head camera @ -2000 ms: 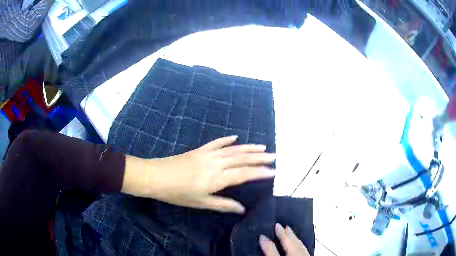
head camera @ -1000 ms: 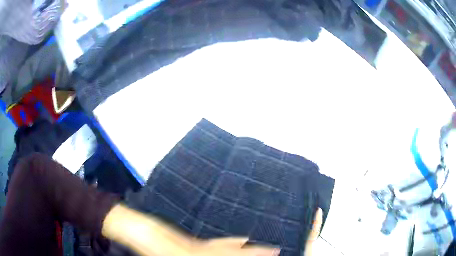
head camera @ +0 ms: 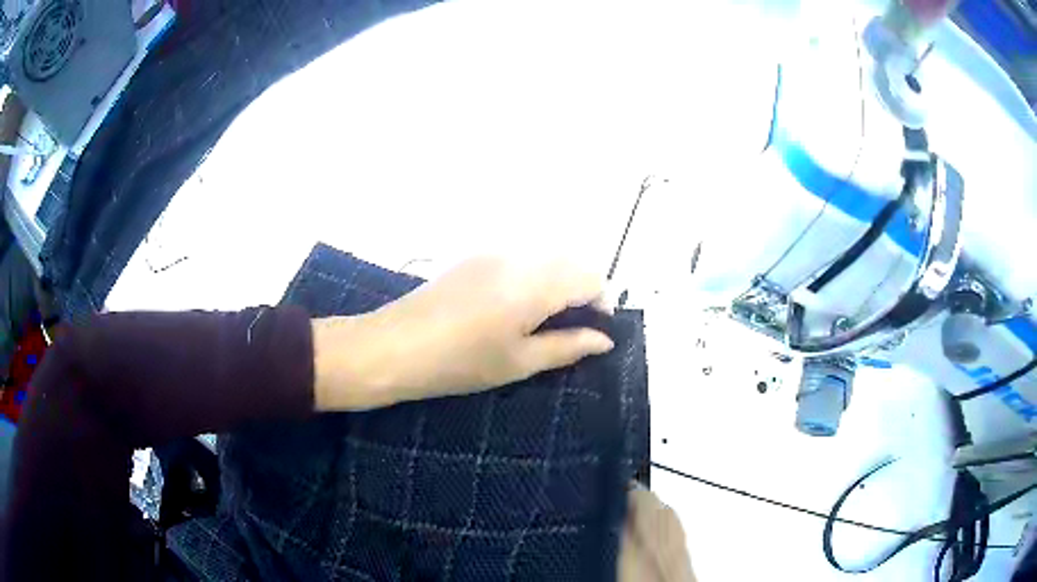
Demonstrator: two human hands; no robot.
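A dark checked fabric panel (head camera: 478, 466) lies in front of me on the white table. A narrow plain dark strip of cloth (head camera: 638, 387) shows along its right edge. My left hand (head camera: 466, 335) lies across the panel's upper part, with thumb and fingers around cloth at the upper right corner. My right hand (head camera: 656, 540) is at the panel's lower right edge, blurred and cut off by the picture's bottom; its fingertips are hidden. The presser foot area (head camera: 760, 309) of the sewing machine (head camera: 847, 193) is right of the panel, not touching it.
Dark checked waiting pieces (head camera: 148, 125) lie along the far left table edge. A grey-blue block (head camera: 824, 398) hangs beside the needle area. Black scissors handles (head camera: 861, 517) and a cable lie at lower right. Fine loose threads lie on the white top (head camera: 455, 148).
The view has shifted, bringing the machine head closer into view. My left hand has moved up onto the panel's top right corner. My right hand remains at the right edge, lower in the picture.
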